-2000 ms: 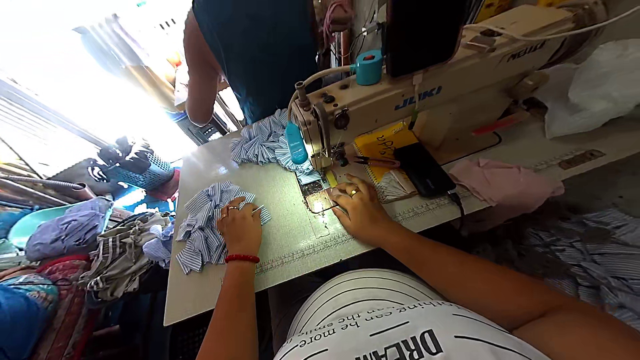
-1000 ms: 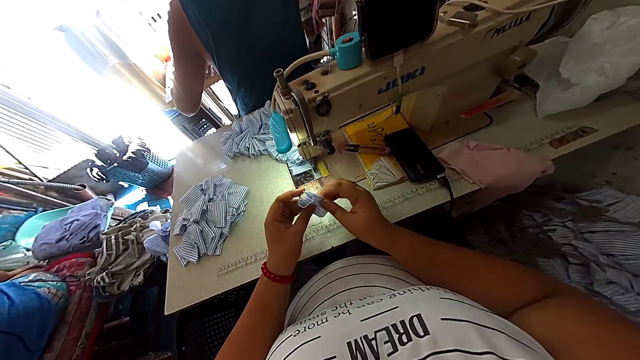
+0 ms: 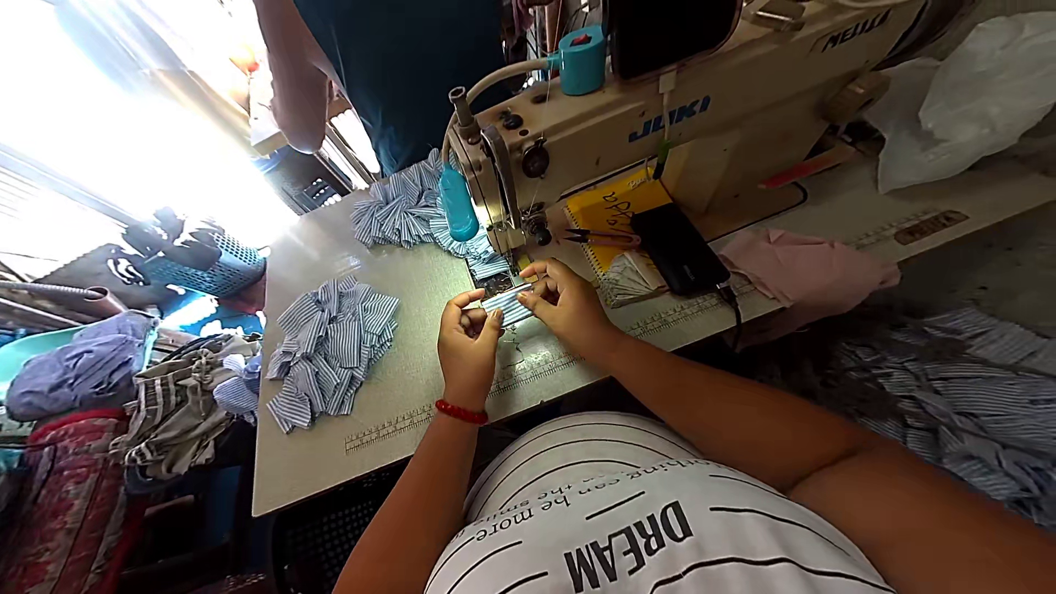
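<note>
A small folded piece of blue-and-white striped fabric (image 3: 508, 306) is stretched between my two hands, just in front of the needle area of a Juki sewing machine (image 3: 610, 132). My left hand (image 3: 470, 334), with a red bead bracelet at the wrist, pinches its left end. On its right end my right hand (image 3: 565, 304) has thumb and fingers closed. Left of my hands lies a loose pile of striped fabric pieces (image 3: 334, 351) on the table. Behind the needle, a gathered bunch of striped fabric (image 3: 404, 206) rests on the tabletop.
Right of the needle are a yellow notebook (image 3: 615, 210), thread snips (image 3: 602, 238), a black power bank with a cable (image 3: 678, 247) and pink cloth (image 3: 808, 272). A plastic bag (image 3: 982, 99) lies far right. A person (image 3: 404, 74) stands behind the table. A blue basket (image 3: 206, 264) is at left.
My left hand was on the fabric pile two seconds ago and is now at the needle area. The striped piece, bunched between my hands one second ago, is now held flatter and nearer the needle.
</note>
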